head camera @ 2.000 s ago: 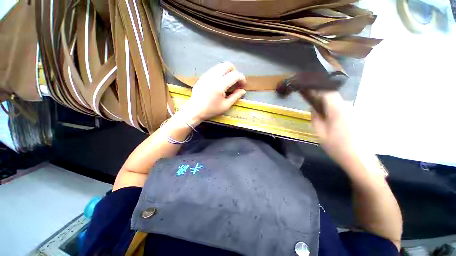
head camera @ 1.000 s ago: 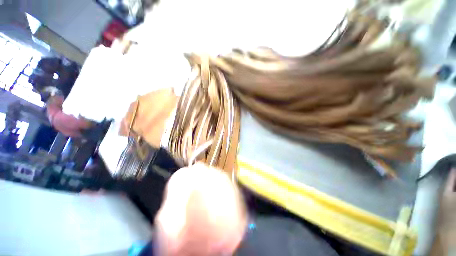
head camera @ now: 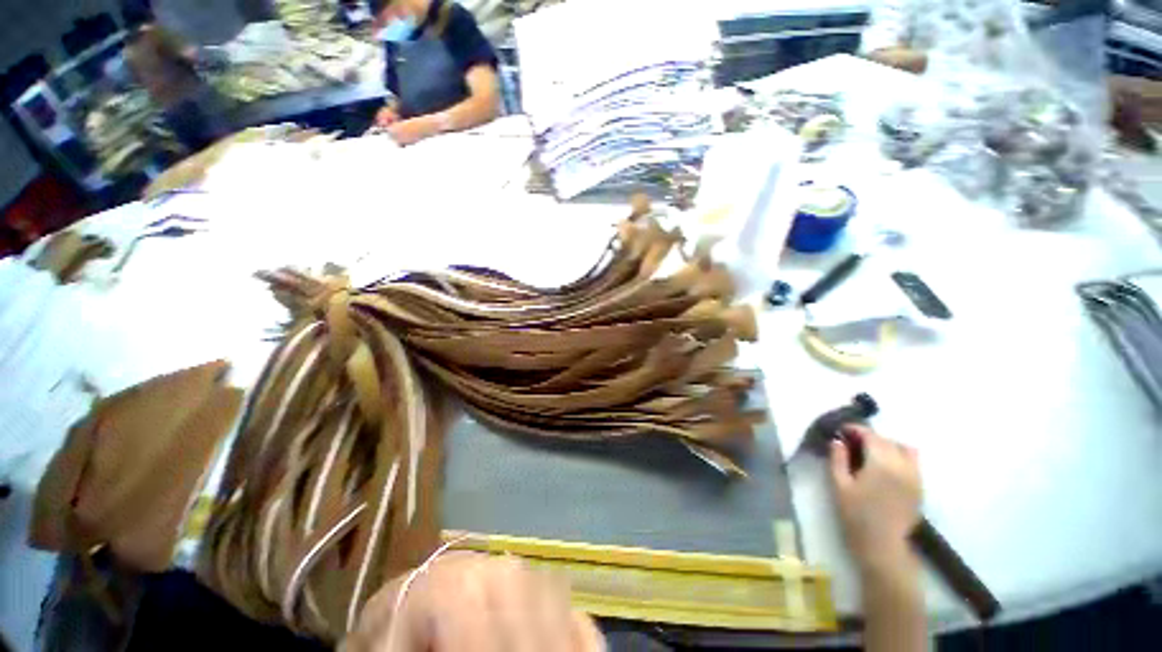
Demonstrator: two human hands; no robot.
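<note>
Brown leather straps with white lines [head camera: 561, 369] lie in a large bundle, hanging in loops at left and fanning loose ends to the right over the grey work board [head camera: 599, 490]. My right hand [head camera: 879, 490] is on the hammer [head camera: 953, 571] right of the board, with its fingers at the dark head and the handle slanting out to the lower right. My left hand [head camera: 478, 609] is blurred and cut off by the bottom edge, in front of the yellow guide strips [head camera: 675, 583]. Its fingers are hidden.
A blue tape roll [head camera: 822, 219], a dark-handled tool [head camera: 832, 279], a pale tape ring [head camera: 847, 350] and bagged parts [head camera: 1019, 140] are beyond at right. A brown leather piece [head camera: 134, 465] lies at left. Stacked sheets [head camera: 624, 108] and a seated person [head camera: 440, 70] are at the back.
The view has lifted from my lap to the table. My right hand and the hammer have moved off the board to its right. My left hand has left the single strap it was on.
</note>
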